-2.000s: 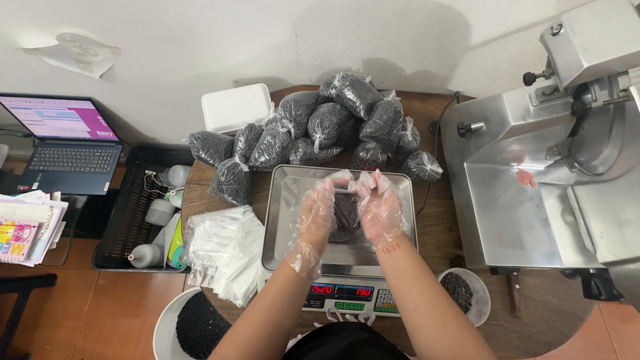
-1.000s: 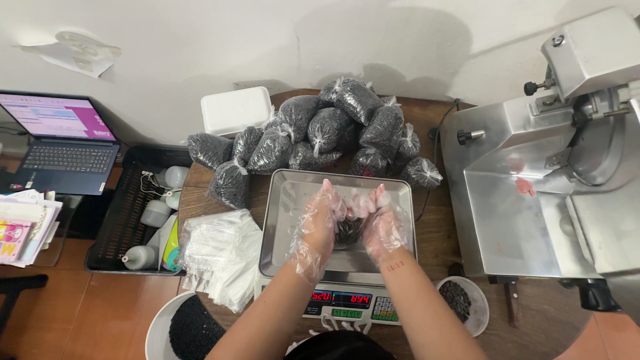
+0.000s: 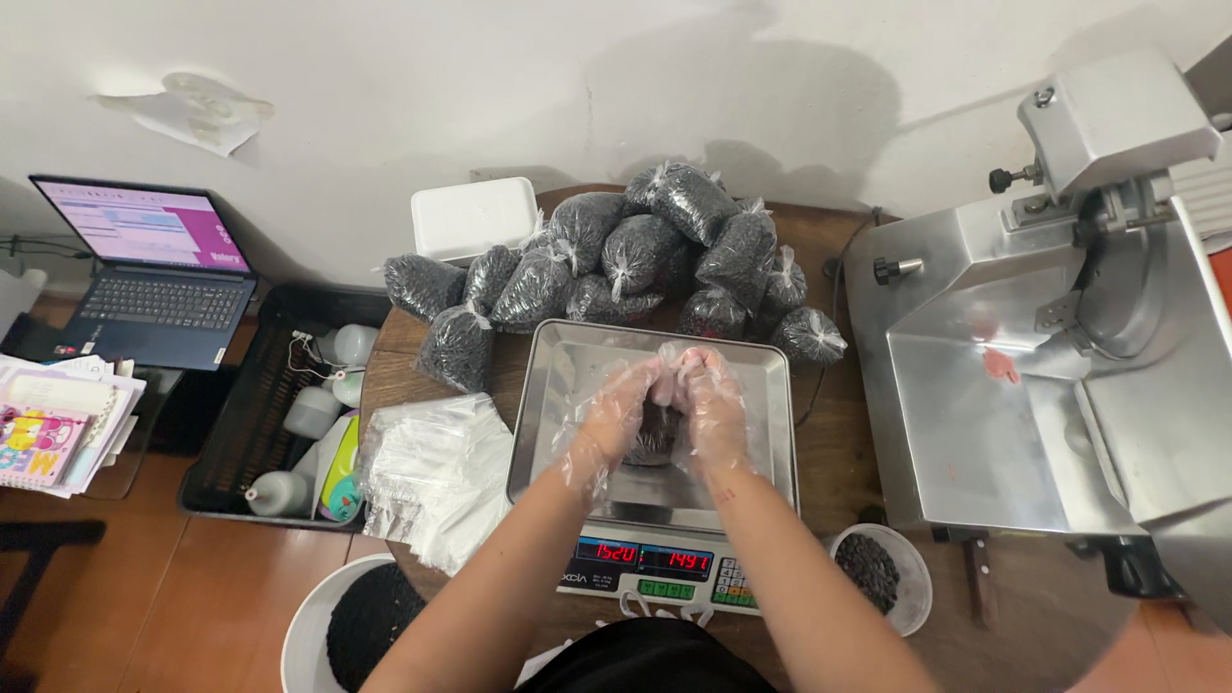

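Observation:
Both my hands wear clear plastic gloves and meet over the steel tray (image 3: 549, 414) of a digital scale (image 3: 664, 568) with lit red digits. My left hand (image 3: 616, 414) and my right hand (image 3: 707, 404) pinch the gathered top of a clear plastic bag of dark granules (image 3: 656, 438), which rests upright on the tray. The fingers partly hide the bag's neck. Behind the tray lies a pile of knotted bags of dark granules (image 3: 640, 255). A stack of clear plastic bags (image 3: 438, 472) lies left of the tray.
A white foam tray (image 3: 474, 219) stands behind the pile. A metal slicer (image 3: 1011, 385) fills the right side, near a knife (image 3: 980, 577) and a tub of dark pieces (image 3: 871, 573). At left are a bucket of black granules (image 3: 371, 616), a black crate (image 3: 226, 433) and a laptop (image 3: 159, 279).
My hands have drawn closer together at the top of the bag; two seconds ago they were farther apart, with more of the bag showing between them.

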